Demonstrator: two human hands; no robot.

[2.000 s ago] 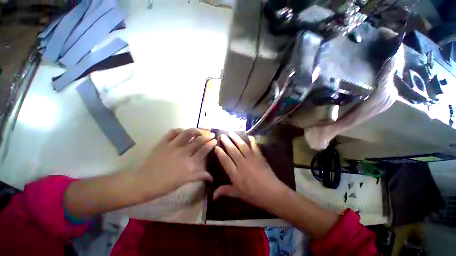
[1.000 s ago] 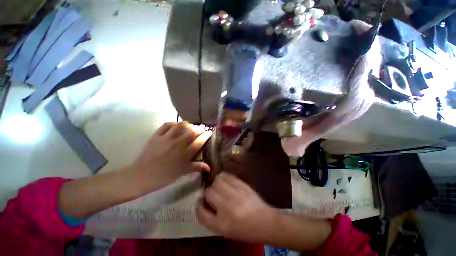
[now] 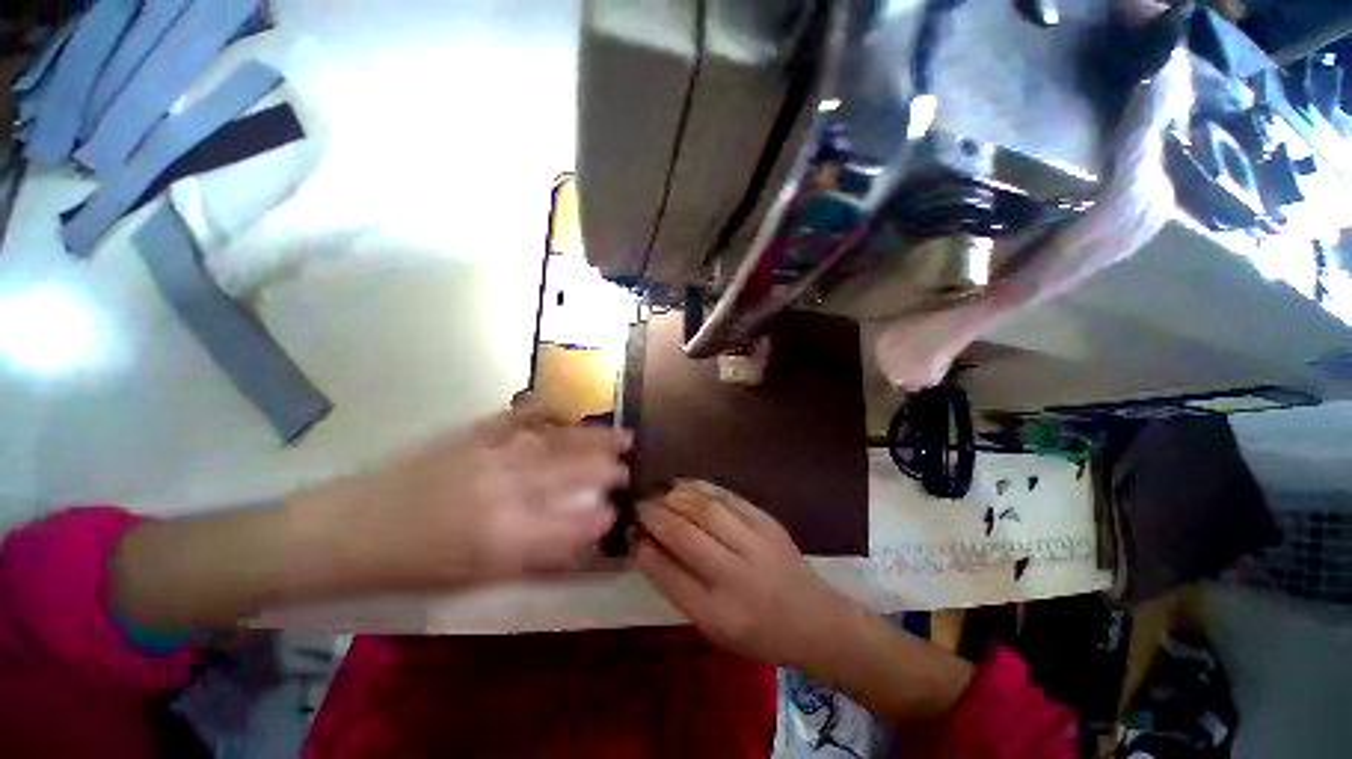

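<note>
A dark brown cloth panel (image 3: 771,445) lies flat under the sewing machine head (image 3: 653,148), its left edge beside the needle area. A narrow strip (image 3: 632,389) with a pale edge runs along that left edge. My left hand (image 3: 512,497) is blurred, its fingertips at the strip's near end. My right hand (image 3: 727,564) is beside it, fingers bent onto the panel's lower left corner and the strip end. Both hands pinch the dark cloth there; their fingertips nearly touch. The needle itself is hidden.
Grey-blue strips (image 3: 148,74) are heaped at the far left, with one loose strip (image 3: 230,334) nearer. Black-handled scissors (image 3: 934,442) and dark scraps lie right of the panel. A pink rag (image 3: 1038,297) hangs on the machine. Dark panels (image 3: 1186,497) hang at the right end.
Both hands first lay flat on the panel near the needle, then moved toward the table's front edge, to the strip's near end. More of the panel and the yellowish plate shows. The camera view has shifted.
</note>
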